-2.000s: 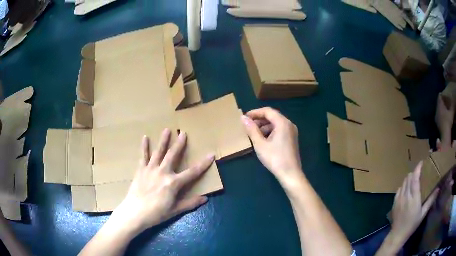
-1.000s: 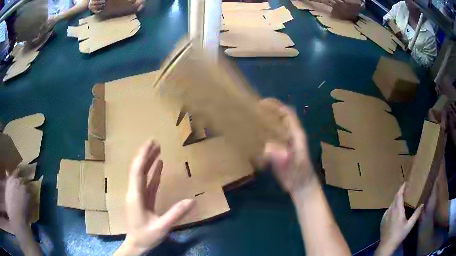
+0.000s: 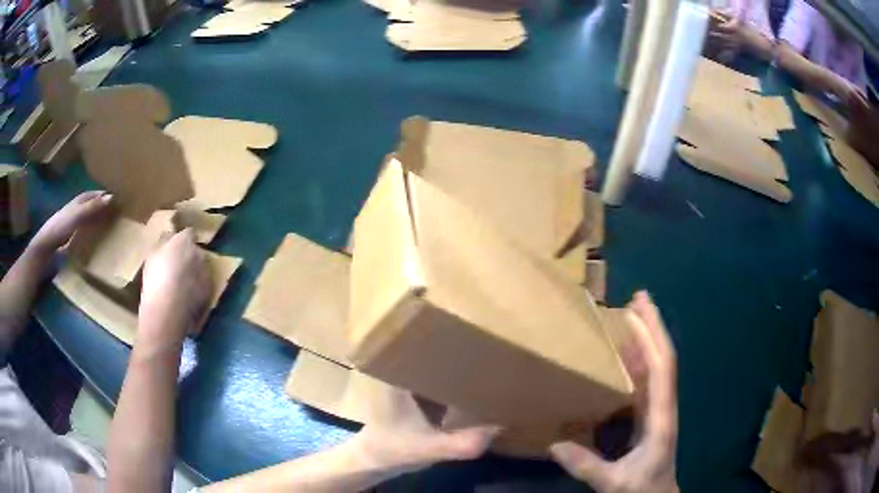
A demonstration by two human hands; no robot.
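Observation:
A finished brown mailer box (image 3: 501, 289) is held closed and tilted above the stack of blanks. My right hand (image 3: 641, 404) grips its right end, with the thumb at the near edge. My left hand (image 3: 414, 433) is at its near lower left side, thumb along the bottom edge; its fingers are hidden under the box. Beneath, the box blanks (image 3: 511, 159) lie on the dark green tabletop, with side flaps showing at the left and small flaps raised at the right.
At the left, another person's hands (image 3: 173, 279) fold a part-folded box (image 3: 116, 246). A pale upright pole (image 3: 636, 116) with a white strip stands behind on the right. More blanks (image 3: 458, 34) lie across the table. A person's hands (image 3: 737, 34) show at the upper right.
The finished box has come from the right to above the blanks, and both my hands are now on it. The view has turned left, bringing the left neighbour's work into sight.

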